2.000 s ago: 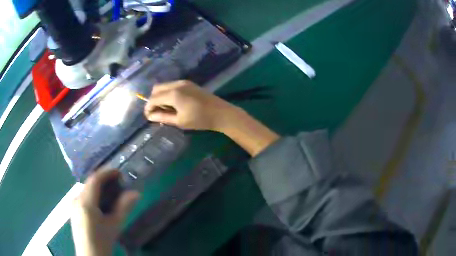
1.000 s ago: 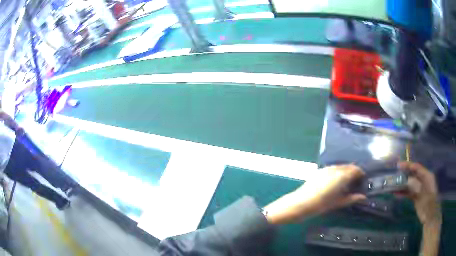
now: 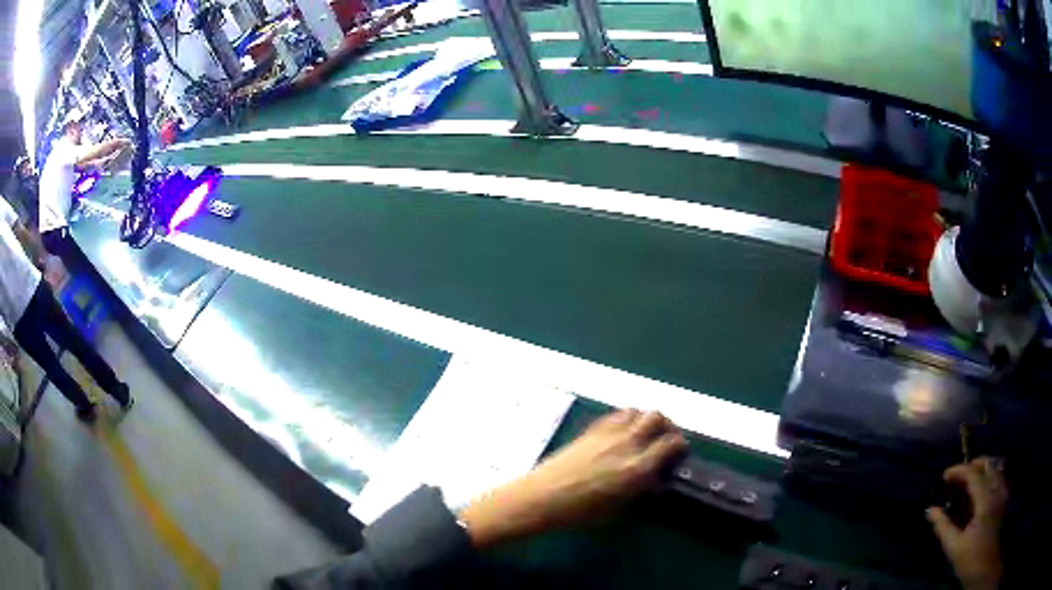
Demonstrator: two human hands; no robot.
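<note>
My left hand (image 3: 629,461) is closed on the left end of a dark strip tray (image 3: 721,489), which shows a row of small round shiny parts, beside white paper sheets (image 3: 473,429). My right hand (image 3: 972,519) is at the lower right, with a thin orange-yellow stick (image 3: 967,440) upright at its fingertips. Another strip tray (image 3: 808,572) lies at the bottom edge, partly cut off. The black base plate (image 3: 831,386) carries a lit spot under the microscope (image 3: 998,231).
A red parts bin (image 3: 886,228) stands left of the microscope, below a monitor (image 3: 854,46). Metal posts (image 3: 519,69) and a crumpled clear bag (image 3: 421,87) are at the back. A purple-lit device (image 3: 190,202) and people (image 3: 46,311) are at the left.
The view has turned left. My left hand has moved the strip tray away from my right hand to the left, beside the paper. My right hand still has the stick.
</note>
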